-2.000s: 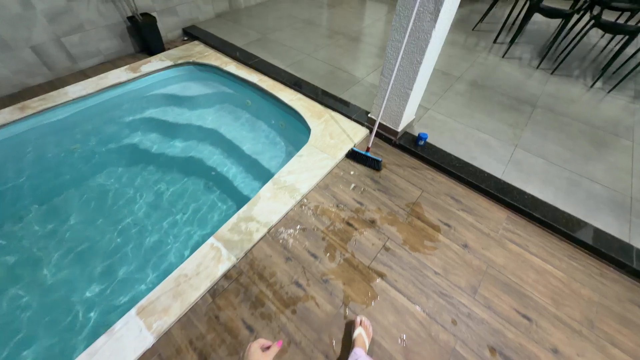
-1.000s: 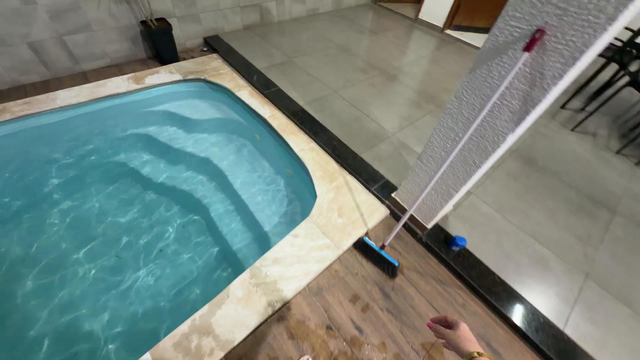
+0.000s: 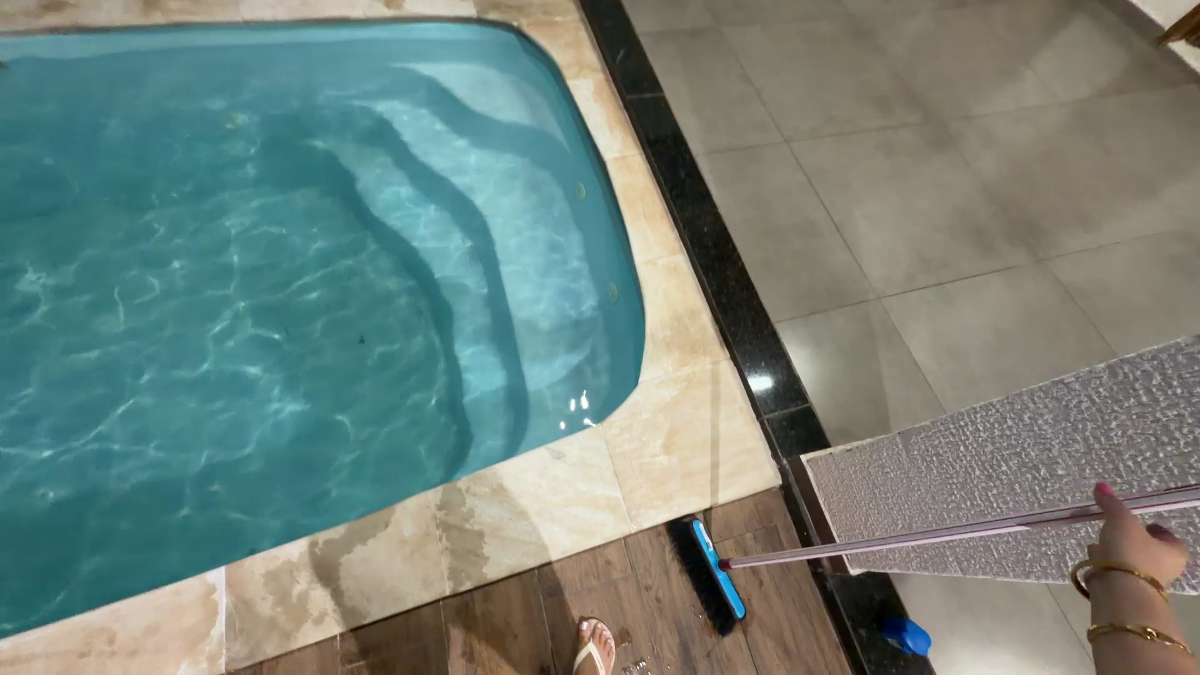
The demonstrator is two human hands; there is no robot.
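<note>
My right hand (image 3: 1134, 544), with gold bangles at the wrist, is at the right edge against the handle of a push broom. Its thumb or a finger with a pink nail lies over the pole, but whether the fingers close round it is not clear. The broom's long pinkish handle (image 3: 900, 537) runs left to its blue head with black bristles (image 3: 714, 574), which rests on the wood-look floor beside the pool's stone edge. My left hand is out of view.
A pool (image 3: 309, 309) with submerged steps lies at left, bordered by beige stone coping (image 3: 525, 487). A black stone strip (image 3: 712, 253) divides it from grey floor tiles (image 3: 937, 187). A textured pillar (image 3: 1012, 459) stands behind the broom handle; a blue object (image 3: 906, 637) lies near its base. My sandalled foot (image 3: 594, 647) is at the bottom.
My right hand has reached the broom handle, which leaned on the pillar with no hand on it one second ago. The view has moved closer to the pool corner.
</note>
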